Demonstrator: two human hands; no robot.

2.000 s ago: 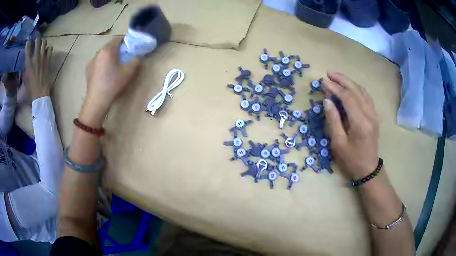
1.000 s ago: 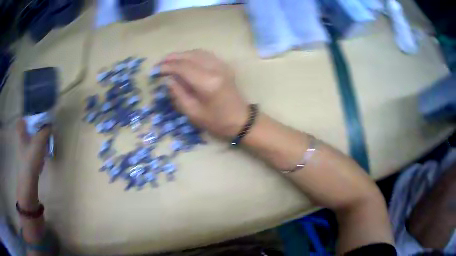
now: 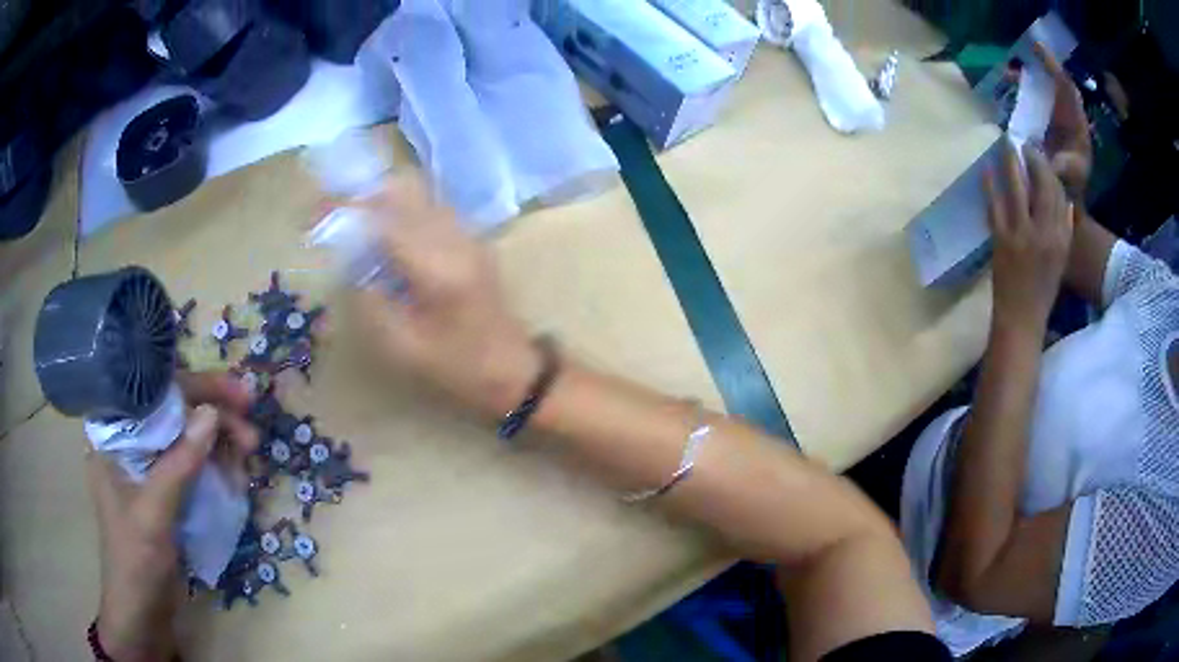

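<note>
My left hand (image 3: 155,498) holds a dark grey fan unit (image 3: 104,343) upright at the left. Its ribbed round end faces right, and crumpled white wrapping covers its lower part; a limp translucent piece hangs below my fingers. My right hand (image 3: 420,265) is motion-blurred above the hubs, with a blurred white item at its fingertips; what it is cannot be told. Dark grey hubs with pale centres (image 3: 304,453) lie between and below my hands, partly hidden by my left hand.
White sleeves (image 3: 517,117) lie at the top centre, beside light blue boxes (image 3: 659,71). Dark grey housings (image 3: 162,149) stand on a white sheet at the upper left. A white handheld fan (image 3: 828,71) lies further right. At the right, a person's hands hold a box (image 3: 957,220).
The view has swung right, bringing the boxes and neighbouring person into sight. My right hand has left the hubs and now has something white at its fingers. My left hand still holds the fan unit.
</note>
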